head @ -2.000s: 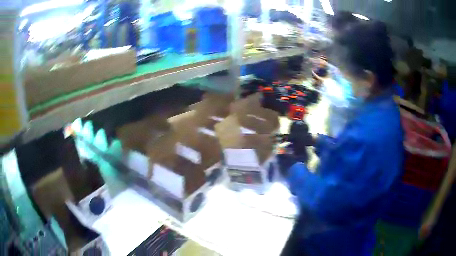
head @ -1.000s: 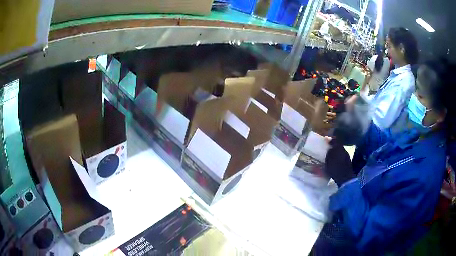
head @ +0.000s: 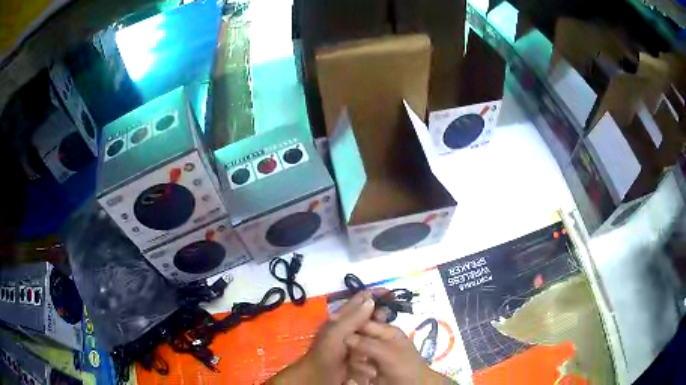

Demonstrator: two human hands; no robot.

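Observation:
My left hand point(head: 329, 347) and my right hand point(head: 390, 352) are bare and held together at the bottom centre, fingers bent and overlapping. A black coiled charging cable point(head: 393, 301) lies right at their fingertips; whether either hand grips it cannot be told. More charging cables point(head: 201, 325) lie in a heap to the left on an orange sheet point(head: 259, 347), with a single one point(head: 289, 277) behind. An open gift box point(head: 400, 234) stands beyond my hands, flaps raised, its visible inside brown. Closed gift boxes point(head: 280, 184) stand to its left, two of them stacked.
A black printed carton mat point(head: 489, 301) with a worn tan patch lies at the right. Another open box point(head: 465, 126) stands behind. More open boxes point(head: 613, 154) stand beyond a divider on the right. A crumpled dark plastic bag point(head: 113, 274) and further printed boxes point(head: 28, 292) are at the left.
The view has turned down and left, from the neighbouring worker in blue and the box row to the near bench. My hands, the cables and the closed boxes now show clearly.

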